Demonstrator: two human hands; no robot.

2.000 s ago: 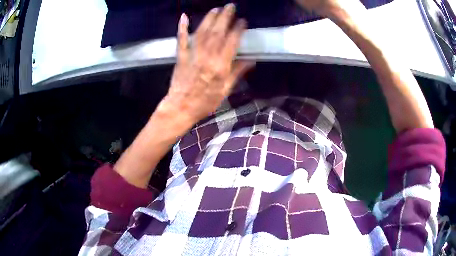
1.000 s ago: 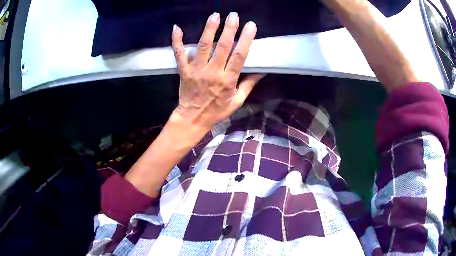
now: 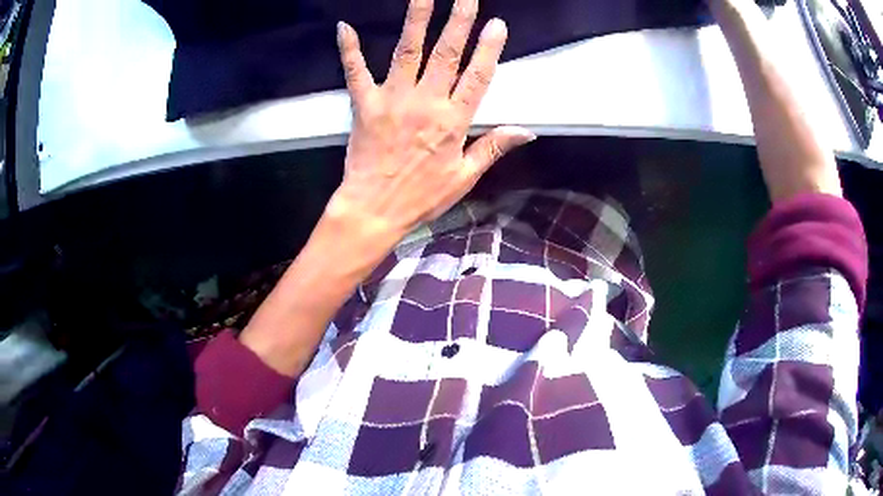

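A dark navy garment piece (image 3: 261, 58) lies flat on the white ironing cover (image 3: 620, 87), its upper part cut off by the top edge of the picture. My left hand (image 3: 416, 126) is spread flat, palm down, with its fingers on the garment piece and its thumb over the cover's front edge. It grips nothing. My right forearm reaches to the top right; my right hand is cut off by the top edge, and what it holds cannot be seen.
The table's pale front edge (image 3: 242, 145) curves across in front of me. Dark cloth (image 3: 116, 417) lies at the lower left. Dark tangled items (image 3: 857, 48) are at the far right. A green floor (image 3: 689, 281) shows below the table.
My left hand has spread its fingers and lies further onto the cloth. My right arm has moved to the right and up, its hand leaving the picture. The garment piece appears slightly lower and further left.
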